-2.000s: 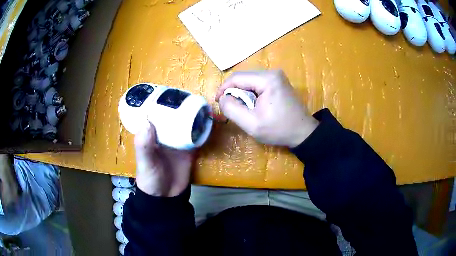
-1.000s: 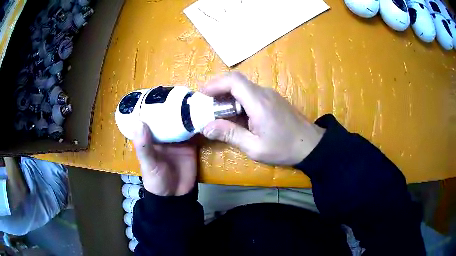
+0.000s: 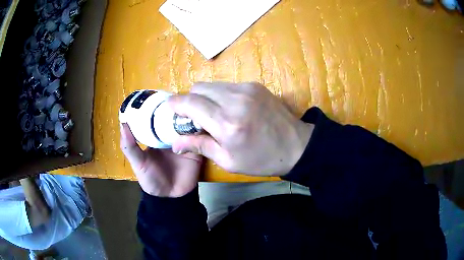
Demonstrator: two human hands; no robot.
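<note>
The white camera body (image 3: 138,118) lies tilted in my left hand (image 3: 162,165), its rounded head with the black patches at the upper left. My left hand supports it from below, with the thumb along its near side. The lamp base (image 3: 165,121) sits against the body's open end, with a thin dark line between them. Its silver threaded end shows between my right hand's fingers. My right hand (image 3: 241,127) is closed around the lamp base. The wires are not visible.
An open carton (image 3: 81,96) of heaped lamp bases (image 3: 51,86) stands at the left. A paper sheet (image 3: 213,23) lies at the top. White finished cameras (image 3: 450,4) are cut off at the top right. Another person's sleeve (image 3: 14,218) shows at the lower left.
My right hand has brought the lamp base from apart to against the body's open end. The body now points its base end more towards me. The view has shifted, so fewer finished cameras show.
</note>
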